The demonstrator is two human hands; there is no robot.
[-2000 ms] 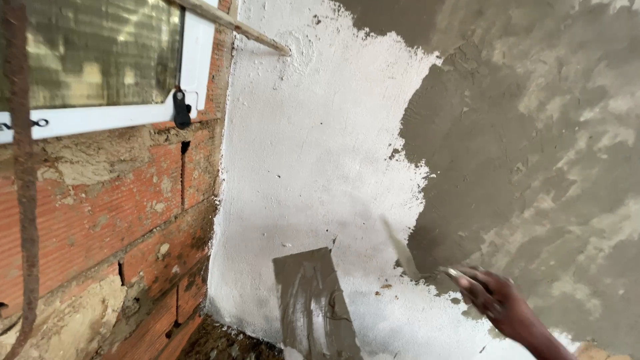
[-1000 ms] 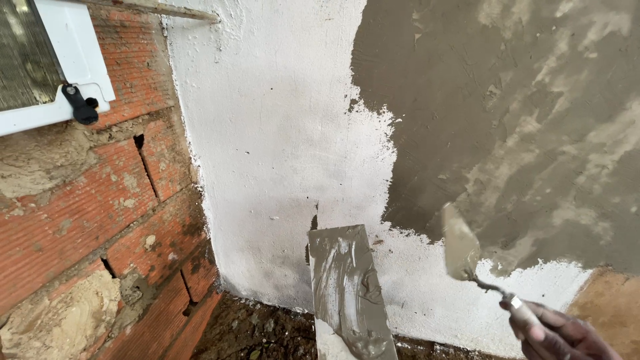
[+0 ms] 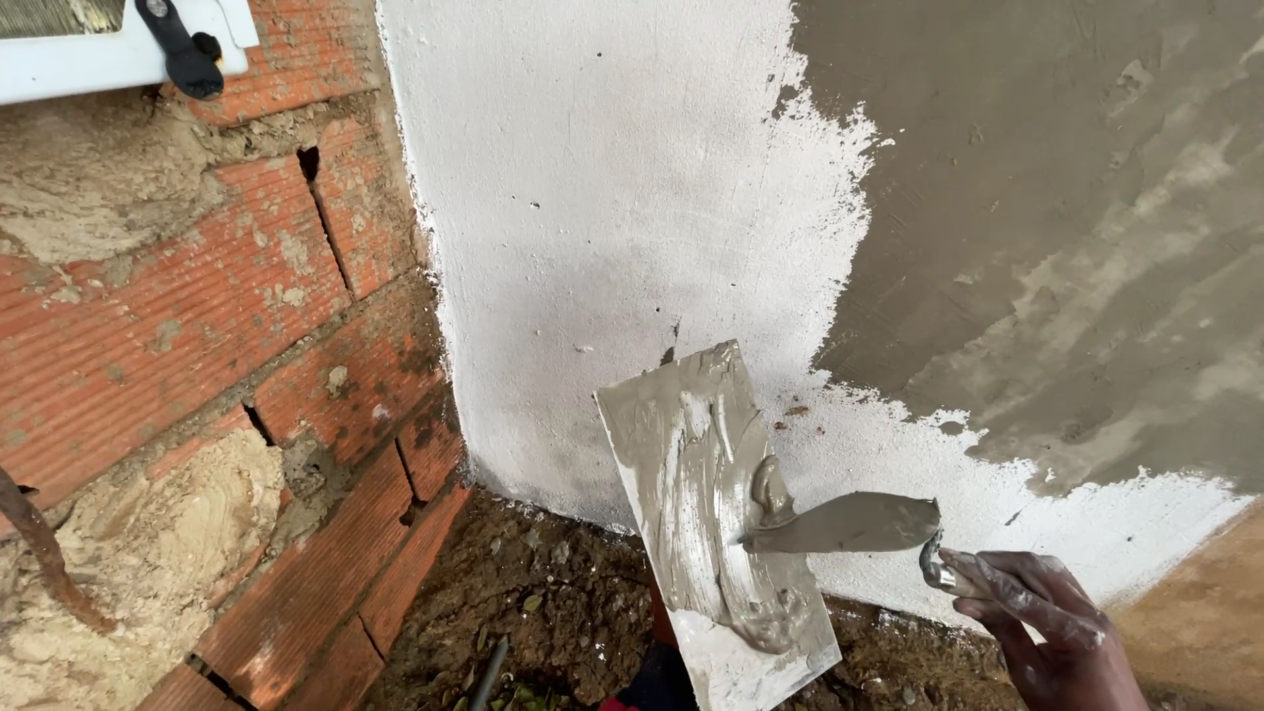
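My right hand point(image 3: 1052, 612), smeared with pale residue, grips the handle of a pointing trowel point(image 3: 854, 523). The trowel's tip touches the wet grey plaster on a flat rectangular board point(image 3: 716, 647), which is tilted at the lower middle. Ridges of plaster point(image 3: 770, 494) lie beside the tip. My left hand is not visible; whatever holds the board is hidden. Behind stands a white wall point(image 3: 612, 237), and grey plaster point(image 3: 987, 227) with a ragged edge covers its right part.
A hollow-brick wall point(image 3: 188, 326) with rough mortar meets the white wall at the left corner. A white window frame point(image 3: 84, 69) with a black latch point(image 3: 188, 54) is above. A rusty bar point(image 3: 49, 558) sticks out at left. Damp soil point(image 3: 533, 583) lies below.
The trowel has moved from in front of the wall onto the board, where it meets the plaster. The board is turned more to a slant. The view has shifted down.
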